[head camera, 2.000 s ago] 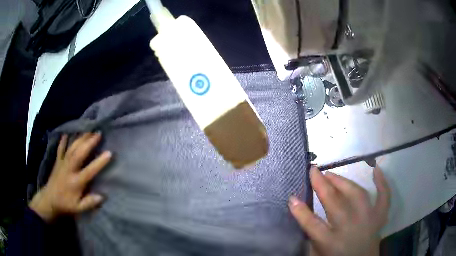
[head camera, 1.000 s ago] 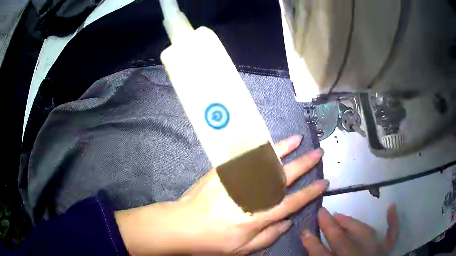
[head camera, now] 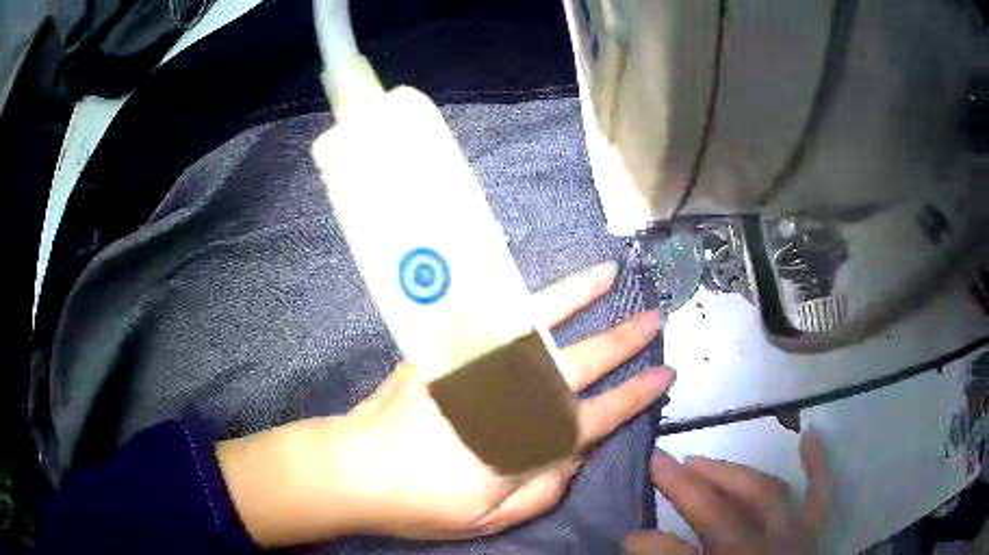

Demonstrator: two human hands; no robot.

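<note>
The grey cloth panel [head camera: 271, 282] lies on the machine table, with its right edge running up to the presser foot and needle area [head camera: 640, 252]. A black cloth panel [head camera: 466, 49] joins it along a seam at the far side. My left hand [head camera: 374, 472] lies flat on the grey panel, fingers spread towards its right edge, just on the near side of the needle area; the lamp hides part of it. My right hand [head camera: 737, 504] is at the panel's edge at lower right, fingers apart, cut off by the picture's bottom. The needle tip cannot be made out.
The cream lamp paddle [head camera: 418, 239] with its brown end hangs over the cloth and my left hand. The machine head [head camera: 748, 108] fills the upper right. A ribbed pale knob [head camera: 821, 314] is below it. Dark cloth [head camera: 43, 119] lies at far left.
My left hand has come from the panel's left side to near its right edge. The grey panel and its seam with the black cloth have shifted away past the needle area.
</note>
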